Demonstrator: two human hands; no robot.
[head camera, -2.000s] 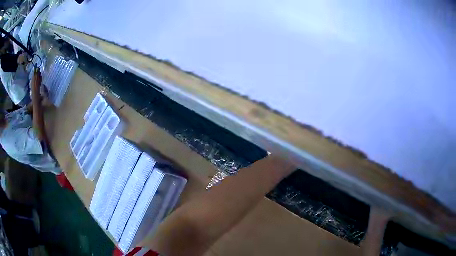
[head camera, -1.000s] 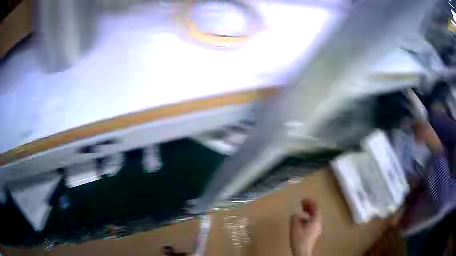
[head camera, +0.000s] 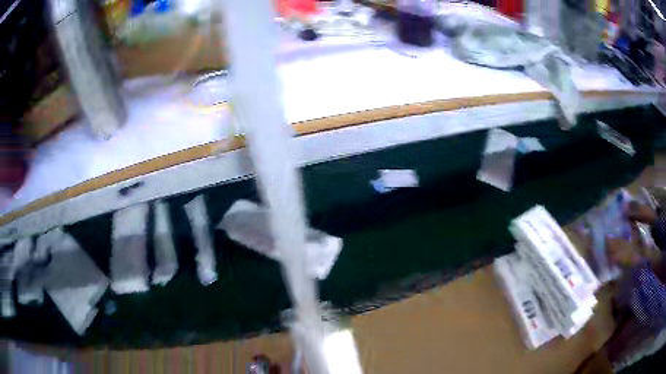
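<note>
Neither of my hands shows in the head view. A stack of printed white cartons (head camera: 551, 274) lies on the brown cardboard ledge (head camera: 431, 314) at the right. On the dark green conveyor belt (head camera: 394, 234) lie several loose, blurred white pieces, among them a flat tilted one (head camera: 73, 281) at the left and one (head camera: 130, 252) beside it. Farther along the belt are a small white piece with a blue one (head camera: 398, 178) and a larger white piece (head camera: 499, 159). A bright white object (head camera: 342, 354) is cut off by the bottom edge.
A white post (head camera: 270, 146) stands upright across the middle, hiding part of the belt. Behind is the white shelf (head camera: 380, 77) with its wooden edge, a metallic cylinder (head camera: 91, 80) and a crumpled pale cloth or bag (head camera: 496, 44). Another person's patterned sleeve (head camera: 650, 296) is at the right edge.
The view has swung from the left end of the ledge to the belt, shelf and carton stack. A hand seen at the bottom a second ago is out of view.
</note>
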